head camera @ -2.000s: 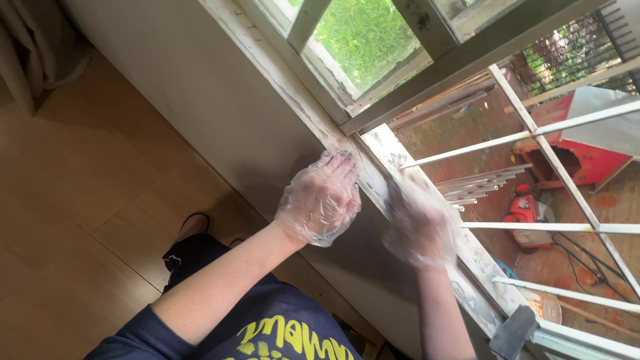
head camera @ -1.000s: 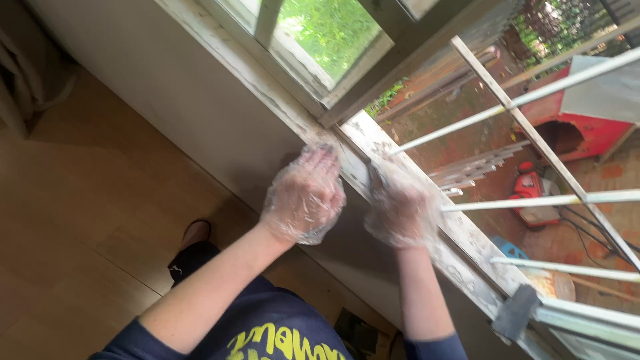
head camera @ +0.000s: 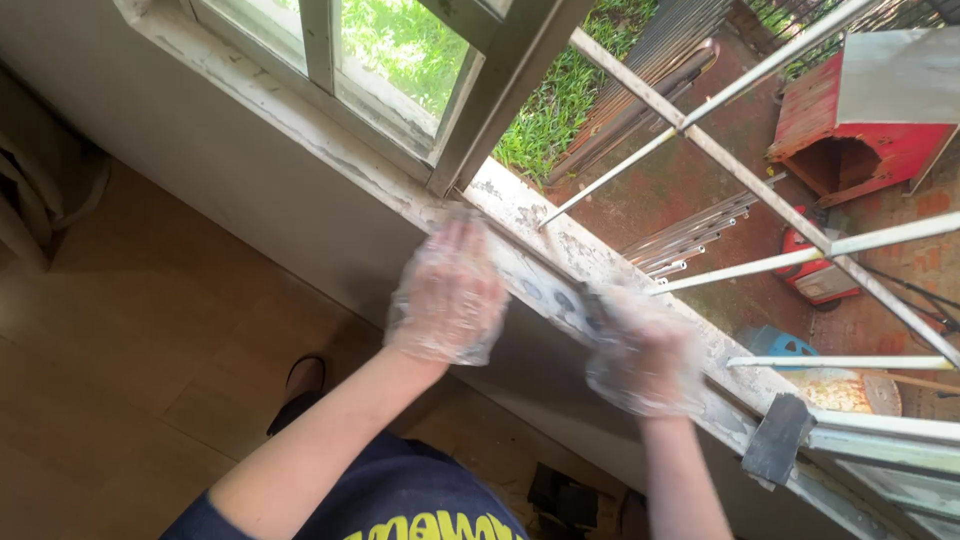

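Clear plastic gloves cover both hands. My left hand (head camera: 450, 289) lies over the inner edge of the worn white window sill (head camera: 517, 262), its fingertips near the foot of the window frame; whether it holds anything is hidden. My right hand (head camera: 645, 349), blurred, is lower right along the same sill, gripping a dark, flat piece (head camera: 594, 309) that touches the sill and is too blurred to name. Between the hands the sill shows grey, wet-looking patches. Beyond my right hand, a dark grey folded sheet or block (head camera: 778, 439) rests across the sill.
White metal window bars (head camera: 757, 184) stand just beyond the sill. A paned window sash (head camera: 495, 97) is at the upper middle. Below the sill runs a grey wall (head camera: 285, 172). Dark objects (head camera: 562, 499) lie on the floor by my body. Outside are metal tubes and a red kennel (head camera: 862, 142).
My right hand stays at the sill with the dark piece, blurred two seconds ago and again now. My left hand remains on the sill's inner edge.
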